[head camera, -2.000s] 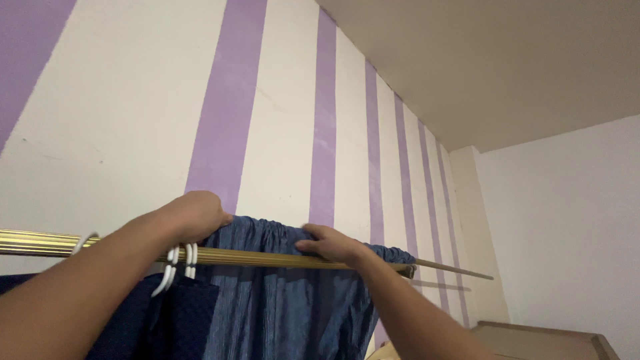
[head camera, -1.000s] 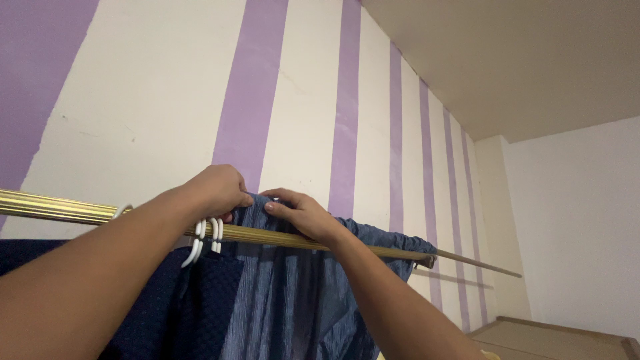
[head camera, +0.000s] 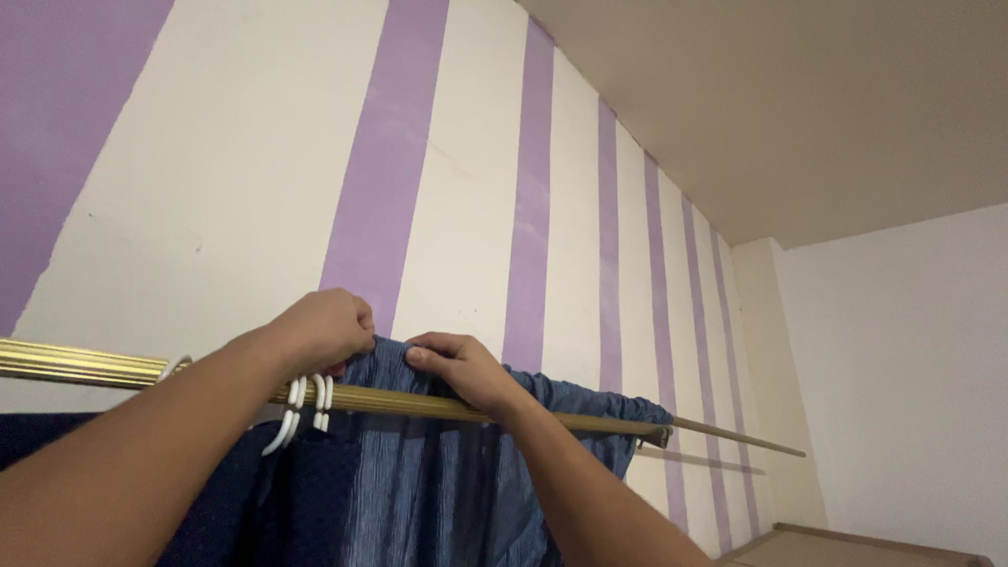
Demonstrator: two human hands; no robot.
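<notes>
My left hand (head camera: 331,327) pinches the upper edge of a blue curtain (head camera: 417,472), which is threaded on a thin rear rod (head camera: 740,438). Beside it, to the right, my right hand (head camera: 461,366) grips the same gathered top edge, thumb toward me. In front runs a ribbed gold curtain rod (head camera: 394,400), beneath both hands. White plastic rings (head camera: 295,402) on the gold rod carry a darker navy curtain (head camera: 299,488) at the lower left. The rear rod is hidden inside the fabric near my hands.
Behind the rods stands a wall (head camera: 472,236) with purple and cream stripes. The gold rod ends at a bracket (head camera: 660,435) right of my right wrist. A brown-edged panel or furniture top (head camera: 866,547) lies at the lower right, under the ceiling (head camera: 787,102).
My right hand has moved left along the curtain's top edge, close to my left hand. The fabric between them is now narrower. The view has shifted somewhat.
</notes>
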